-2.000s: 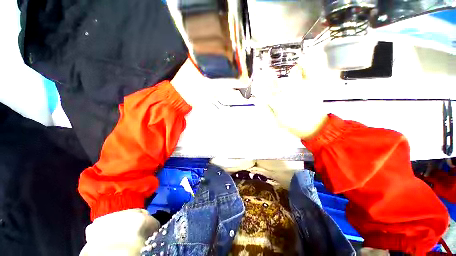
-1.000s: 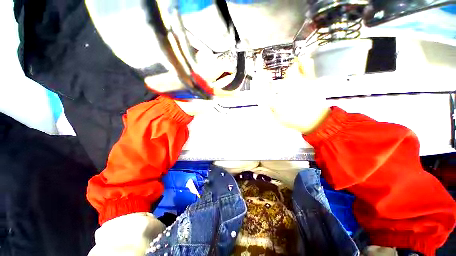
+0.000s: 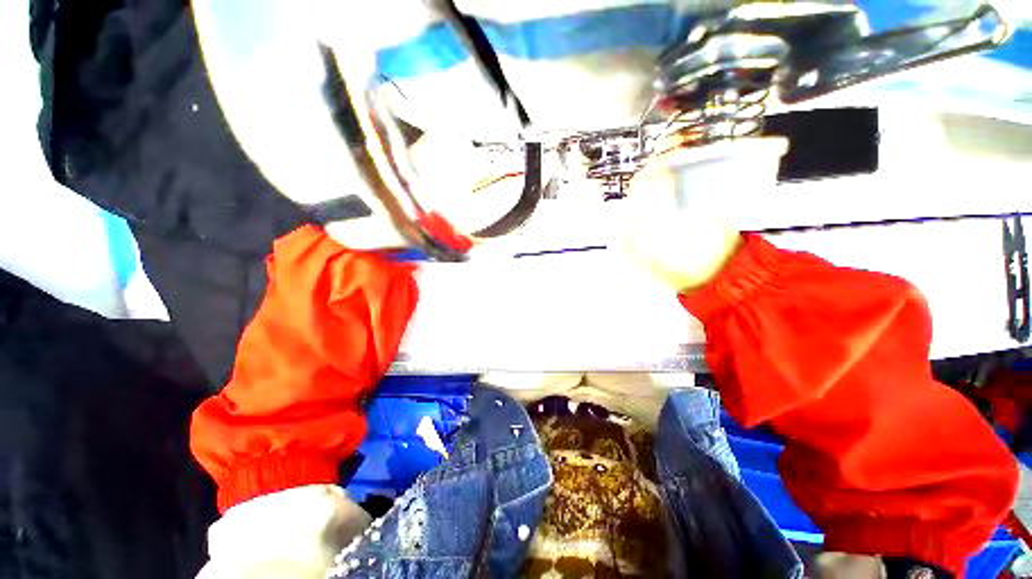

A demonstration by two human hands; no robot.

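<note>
Black cloth (image 3: 170, 124) lies at the left, beside my left sleeve. My left hand is largely hidden behind a blurred, shiny curved part (image 3: 373, 147); its fingers cannot be made out. My right hand (image 3: 685, 243) is pale and overexposed, below the machine's spring and white cylinder; its fingers and any hold are unclear. The presser foot and needle area (image 3: 615, 158) shows as a small metal cluster between the hands. No cloth can be made out there.
The white table (image 3: 543, 322) has a marked strip (image 3: 555, 364) along its front edge. A black rectangle (image 3: 832, 144) is right of the needle area. Dark slim snips (image 3: 1016, 277) lie at the far right. Blue material (image 3: 396, 435) shows below the table. More black cloth (image 3: 91, 441) is lower left.
The shiny curved part has shifted left from where it was two seconds ago. My left sleeve end has moved slightly left. My right hand stays in nearly the same place.
</note>
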